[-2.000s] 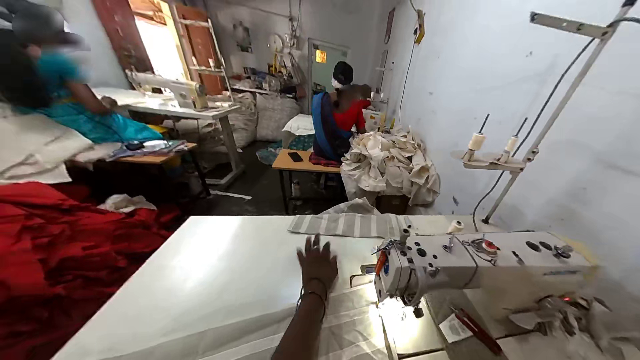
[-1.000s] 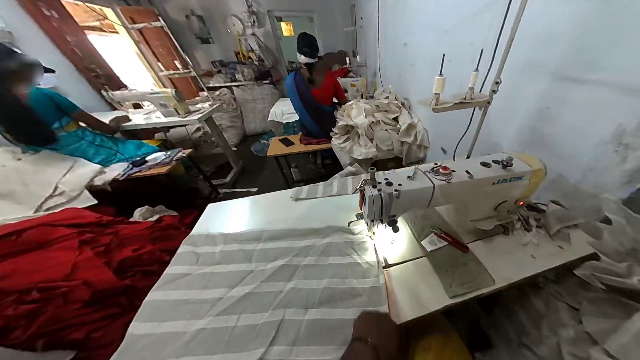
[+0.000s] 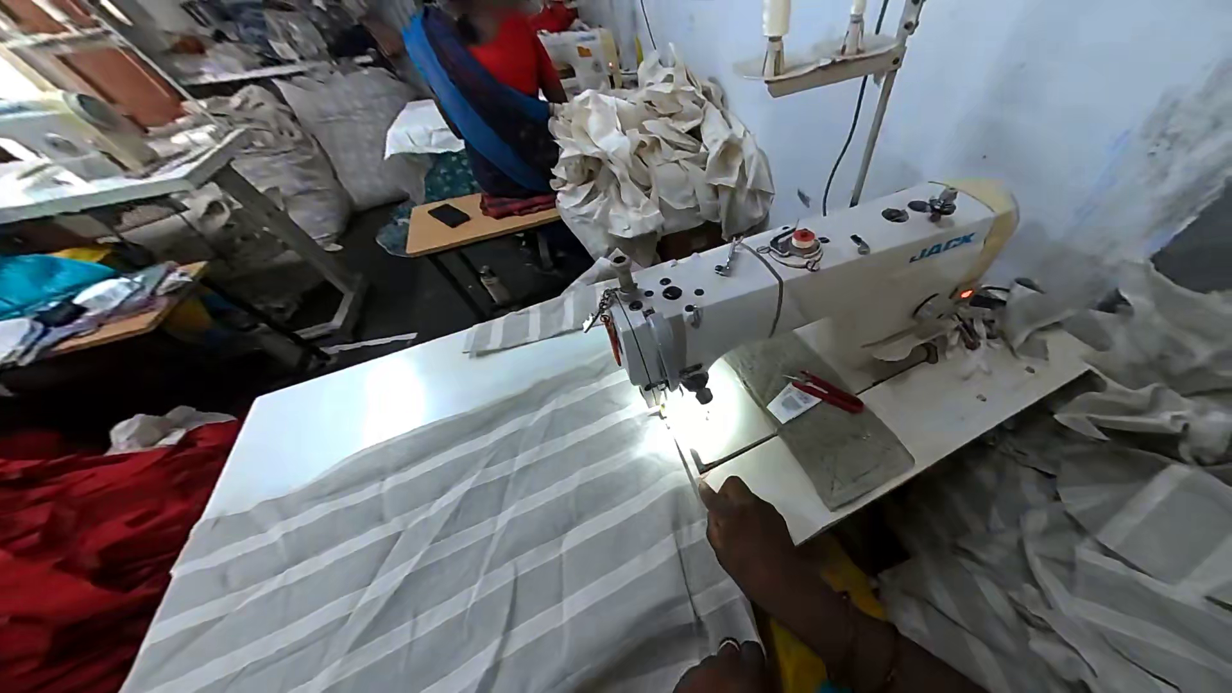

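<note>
A grey cloth with white stripes lies spread over the white sewing table, its right edge running up to the lit needle area of a Jack sewing machine. My right hand pinches that edge between thumb and finger, just in front of the needle plate. Lower down, at the bottom of the view, my left hand, with a ring on one finger, is on the same edge; it is partly cut off and its grip is hard to see. Red-handled thread snips and a small white label rest on a grey pad at the machine.
Another striped piece lies behind the machine head. A thread stand rises at the right wall. Crumpled striped cloth fills the right side; red fabric lies left. Beyond are a person in red and blue and a cloth heap.
Two seconds ago one hand lay spread on the table left of the machine. The striped cloth now covers much more of the table, and my right hand is at its edge. The view has moved closer.
</note>
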